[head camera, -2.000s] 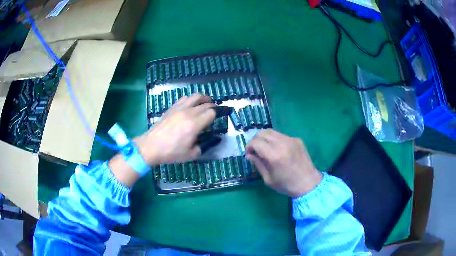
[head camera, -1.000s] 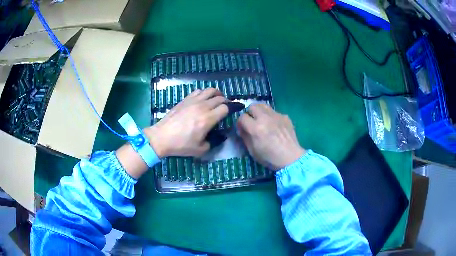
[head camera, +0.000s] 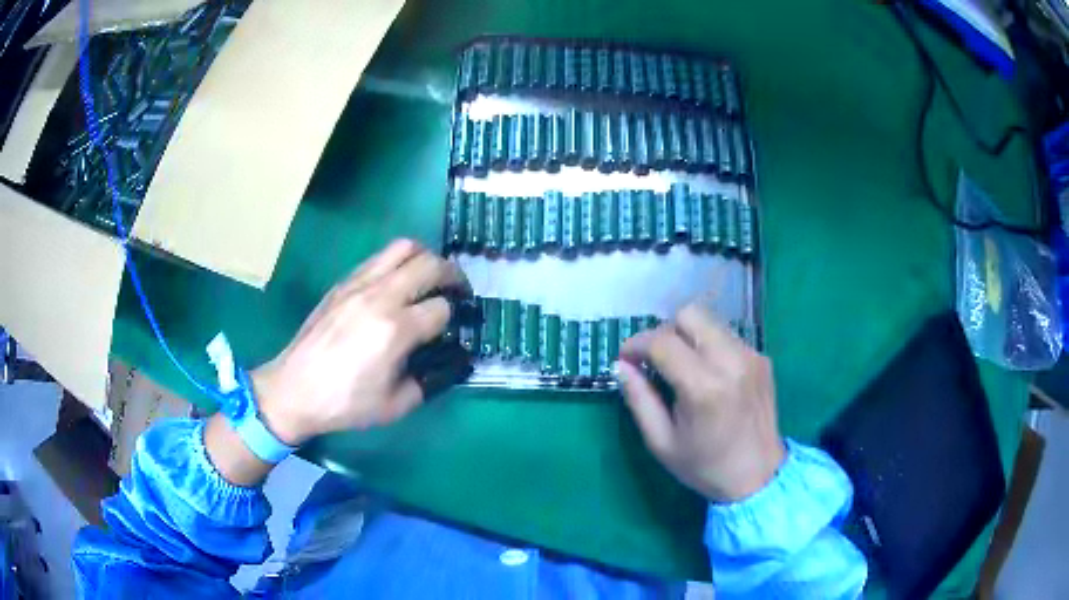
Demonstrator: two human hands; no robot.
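Note:
The silvery metal tray lies on the green mat with narrow green circuit-board modules standing side by side in several rows. A bare strip of tray shows above the front row. My left hand, with black finger cots and a light blue wrist strap, is at the left end of the front row; its fingertips touch or cover modules there. My right hand is at the right part of the front row, fingers bent over it. Whether either hand grips a module cannot be told.
An open cardboard box heaped with loose modules stands at upper left. A blue cord hangs across it. At right are a black plastic tray, a clear plastic bag and a black cord.
The view has shifted, so the tray shows higher and further right. My hands have left the third row, which now shows unbroken, and moved apart to the front row.

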